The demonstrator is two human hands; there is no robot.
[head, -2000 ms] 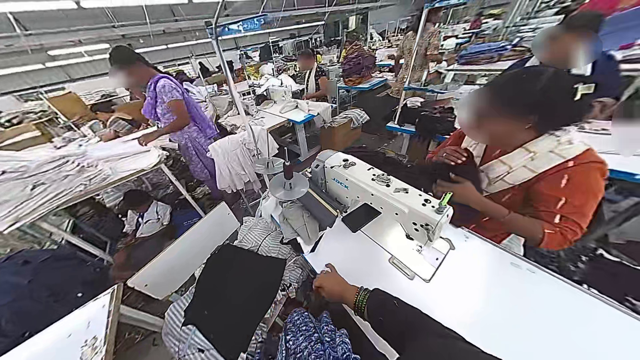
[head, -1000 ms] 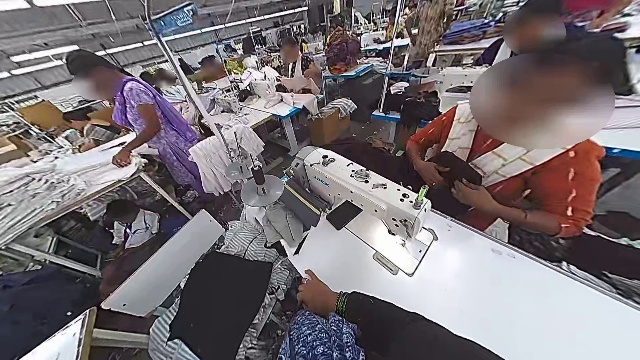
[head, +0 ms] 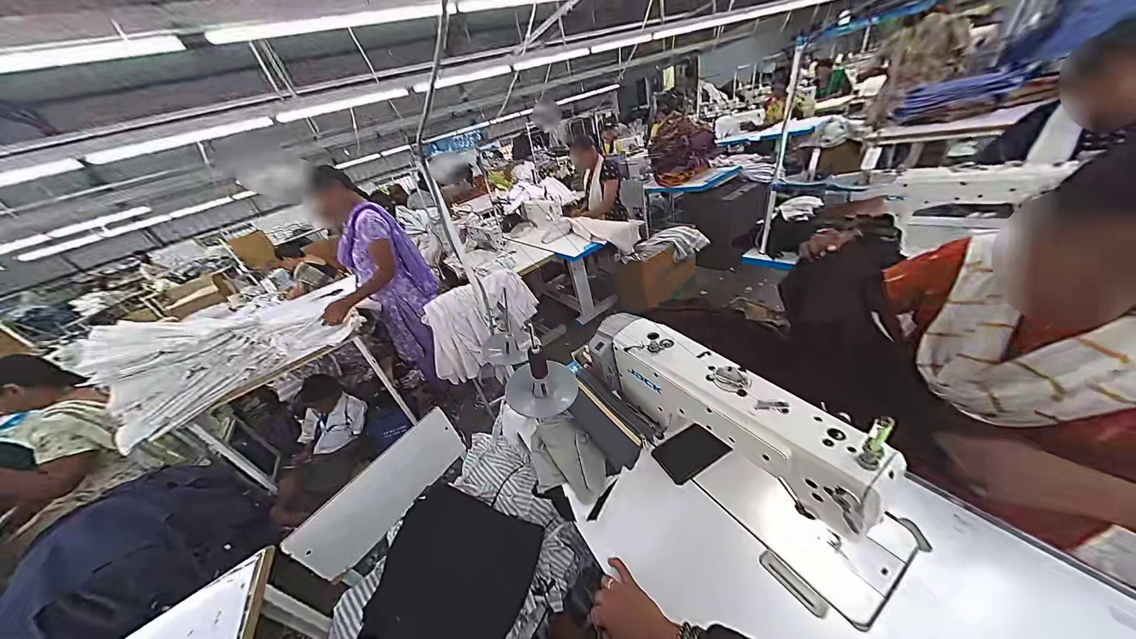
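Observation:
One of my hands (head: 628,605) shows at the bottom, at the left edge of the white sewing table (head: 674,550); from the dark sleeve coming in at the right it looks like my right hand. Its fingers rest at the table's edge, and whether they hold anything is unclear. Just left of it lie striped cloth (head: 506,475) and a folded black cloth (head: 457,564). On the table stands a white Jack sewing machine (head: 745,399), with a small black pad (head: 691,453) beside it. My left hand is out of view.
A co-worker in orange (head: 1021,355) handles dark cloth (head: 843,328) across the machine. A thread stand with a dark cone (head: 538,362) rises behind the table's left end. A white board (head: 377,493) leans at left. Another person stands by a table of white cloth (head: 222,355).
The co-worker in orange has raised and spread the dark cloth, which was held closer to the body before. The view has swung, so my hand sits lower in it.

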